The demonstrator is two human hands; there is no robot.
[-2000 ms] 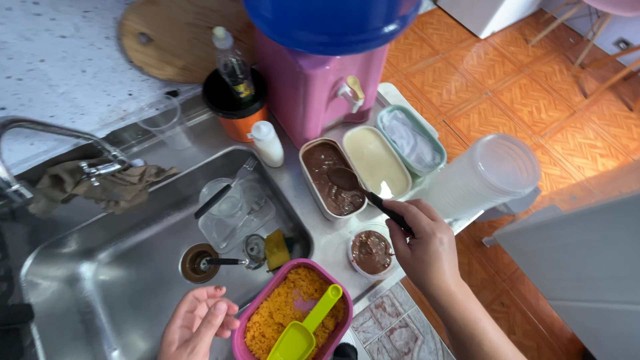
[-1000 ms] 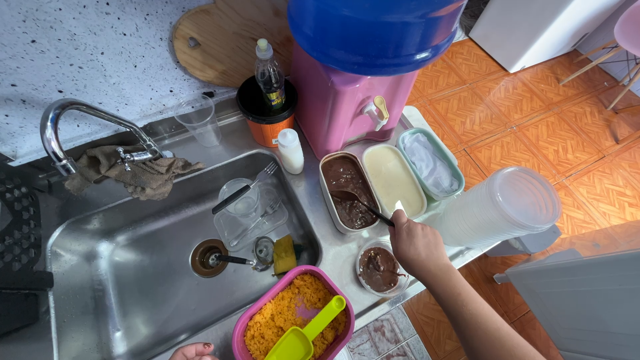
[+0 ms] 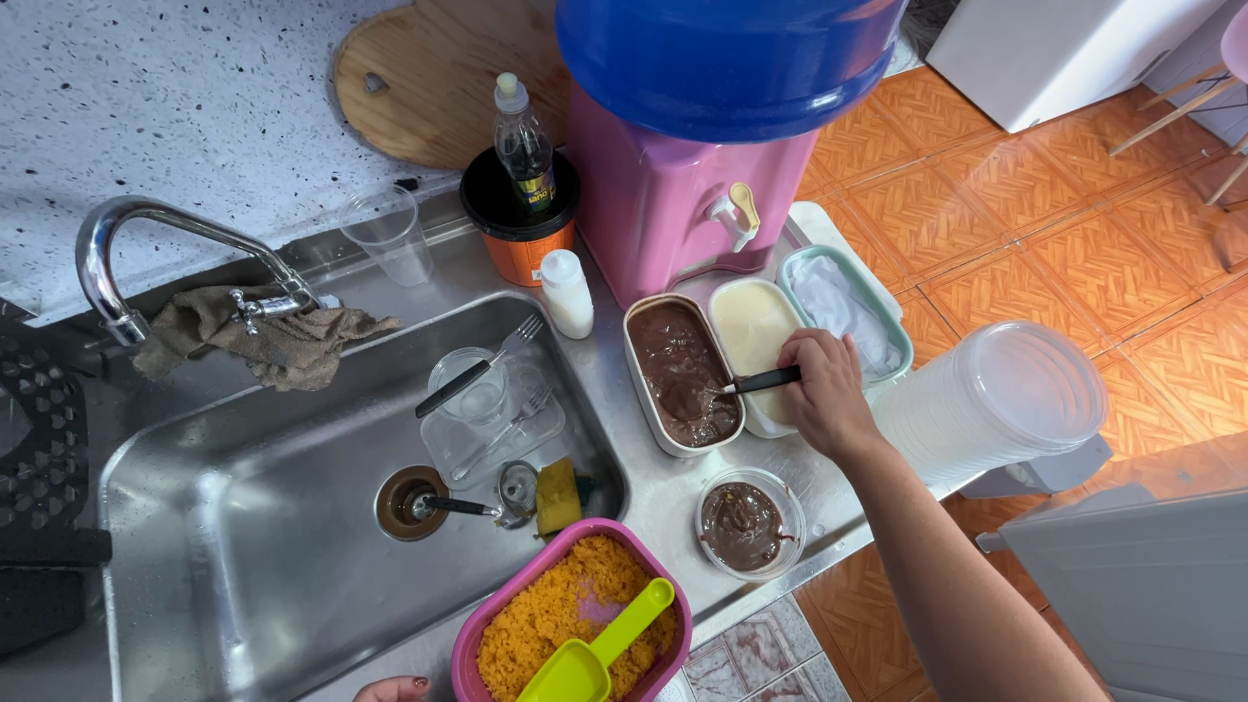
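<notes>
My right hand (image 3: 829,395) grips the black handle of a spoon (image 3: 765,380), whose bowl is sunk in the chocolate cream of an oblong tub (image 3: 682,375). Beneath that hand is a tub of pale cream (image 3: 751,317), with a green tub lined with white plastic (image 3: 843,302) beside it. A round clear cup (image 3: 749,524) holding chocolate cream stands nearer me. Only fingertips of my left hand (image 3: 392,689) show at the bottom edge, left of a pink tub of orange crumbs (image 3: 474,634) with a lime-green scoop (image 3: 595,653) in it; whether they hold anything is hidden.
The steel sink (image 3: 273,546) at left holds forks, clear containers and a sponge (image 3: 558,495). Behind the tubs stands a pink water dispenser (image 3: 682,185), beside a white bottle (image 3: 566,294). Stacked clear cups (image 3: 994,400) lean right of my right forearm. A faucet (image 3: 175,219) rises behind the sink.
My left hand, seen beside the pink tub two seconds ago, has dropped mostly out of view. The chocolate in the round cup looks fuller than two seconds ago. My view has shifted.
</notes>
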